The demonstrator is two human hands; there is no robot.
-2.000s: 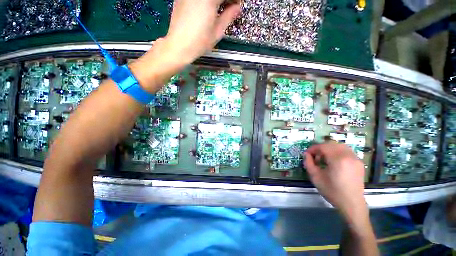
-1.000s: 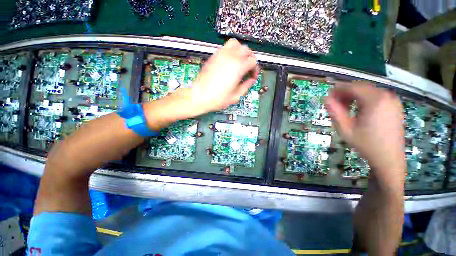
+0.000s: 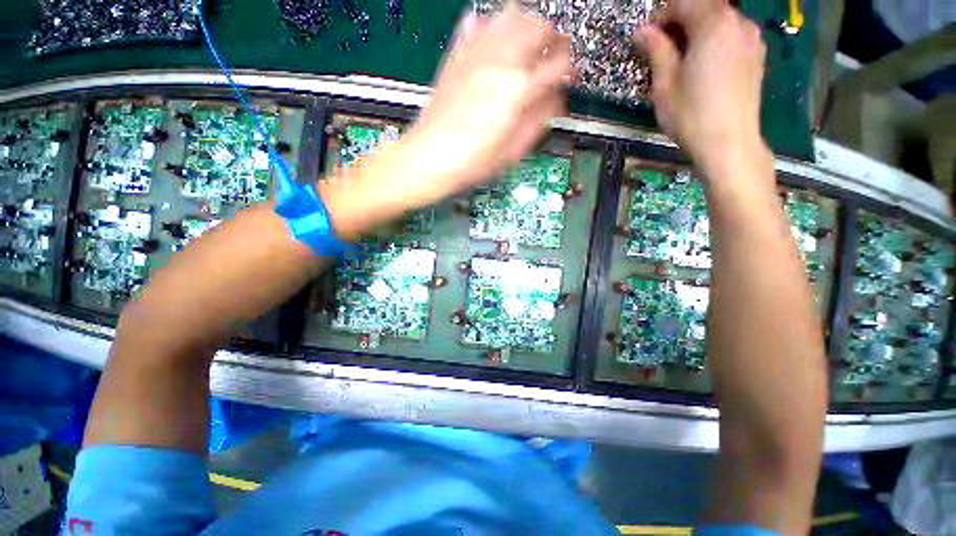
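My left hand (image 3: 503,99), blurred, is over the conveyor's far edge at the left side of the silver component pile (image 3: 603,63). Whether its fingers hold a small part cannot be seen. A blue wrist strap (image 3: 311,220) is on that wrist. My right hand (image 3: 708,73) is over the right part of the pile, fingers bent down towards it; its fingertips are partly hidden. Green circuit boards (image 3: 514,304) lie on a grey-green pallet (image 3: 451,251) below my left hand. My right forearm covers part of the boards (image 3: 663,322) on the pallet to the right.
Conveyor rails (image 3: 461,396) run along both sides of the pallets. A dark component pile (image 3: 314,16) and another glittering heap (image 3: 110,23) lie on the green mat (image 3: 419,52). The strap's thin blue cord (image 3: 239,89) runs up. Brown shapes stand at the upper right.
My right hand has moved from above the right-hand boards up to the silver pile. My left hand has moved slightly up towards the pile's left side. The pallets appear slightly further right.
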